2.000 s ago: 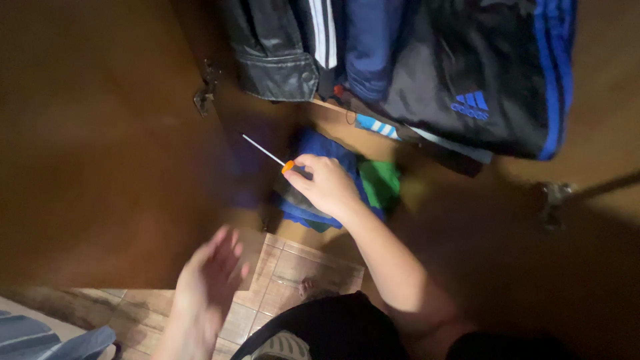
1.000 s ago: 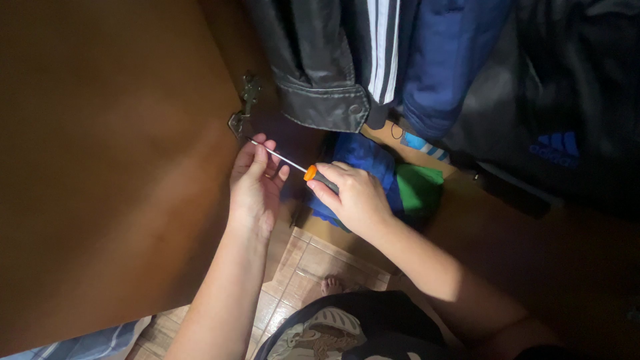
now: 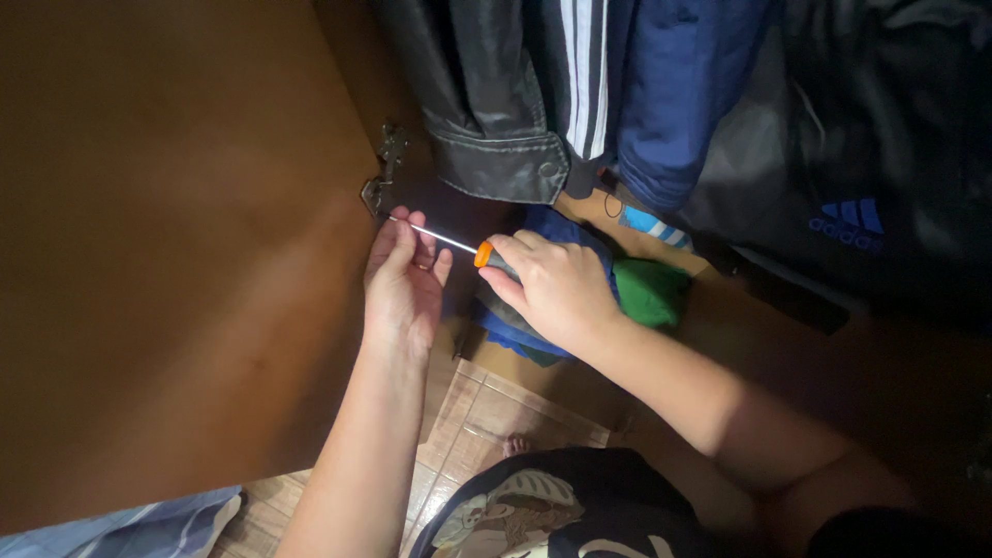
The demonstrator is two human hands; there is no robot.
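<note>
My right hand point(image 3: 554, 283) grips the orange and dark grey handle of a screwdriver point(image 3: 443, 237), whose metal shaft points up and left. Thumb and fingertips of my left hand point(image 3: 407, 283) pinch the shaft near its tip. Just beyond those fingers is a metal cabinet hinge point(image 3: 377, 190), fixed between the brown wooden wardrobe door point(image 3: 194, 232) and the dark side panel. The tip lies at the lower part of the hinge; whether it sits in a screw cannot be told.
A black leather jacket point(image 3: 496, 139), a blue garment point(image 3: 674, 93) and a dark Adidas garment point(image 3: 845, 155) hang at the top and right. Folded blue clothes point(image 3: 504, 322) and a green cloth point(image 3: 649, 293) lie on the wardrobe's bottom. Below are floor tiles point(image 3: 496, 411) and a striped fabric point(image 3: 147, 531).
My left hand, two seconds ago low and apart from the screwdriver, has come up and taken hold of its shaft. The screwdriver has come to the hinge. The view has moved closer.
</note>
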